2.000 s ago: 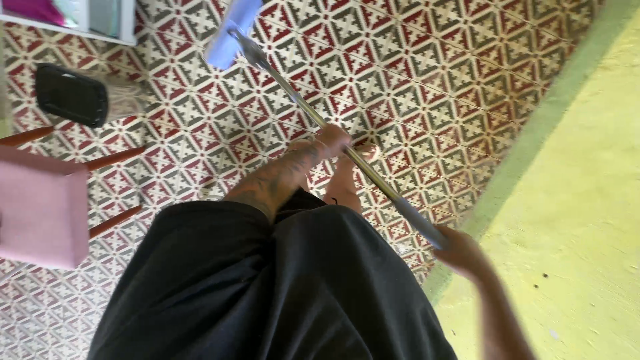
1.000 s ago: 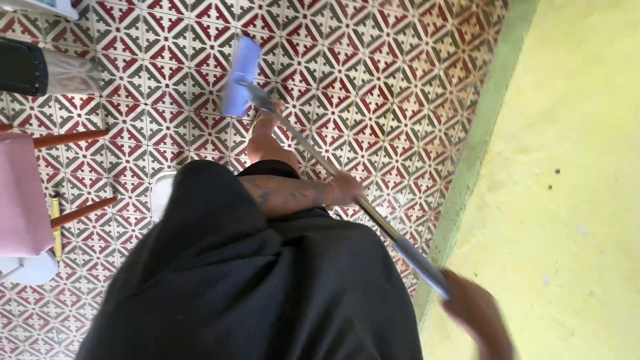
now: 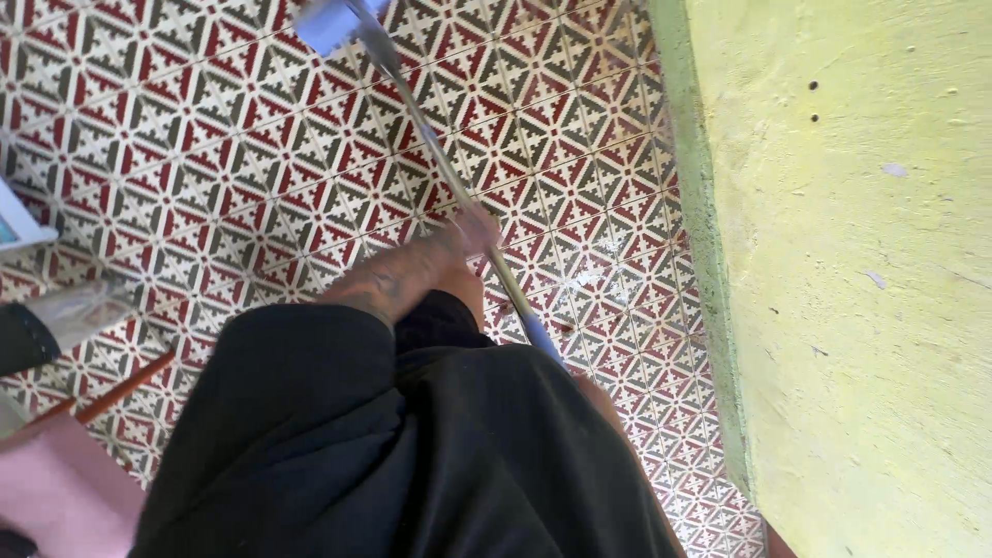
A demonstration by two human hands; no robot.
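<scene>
My left hand (image 3: 477, 230), on a tattooed forearm, is closed around the middle of a long metal pole. The pole belongs to what looks like a flat mop (image 3: 502, 271), with a blue head (image 3: 333, 25) on the tiled floor at the top edge, partly cut off and blurred. At the pole's near end is a blue grip (image 3: 542, 335). My right hand (image 3: 593, 390) is at that end, mostly hidden behind my black shorts (image 3: 496, 457); its fingers do not show clearly.
A yellow wall (image 3: 852, 256) with a green lower band (image 3: 701, 178) runs down the right. At left are a pink chair seat (image 3: 70, 488) with reddish legs (image 3: 124, 385), a dark object with a clear part (image 3: 81, 310), and a white-edged item (image 3: 23, 221).
The mop head has moved away from my foot, beside which it was a second ago. My right hand has gone from plain view to mostly behind my shorts. The view has shifted.
</scene>
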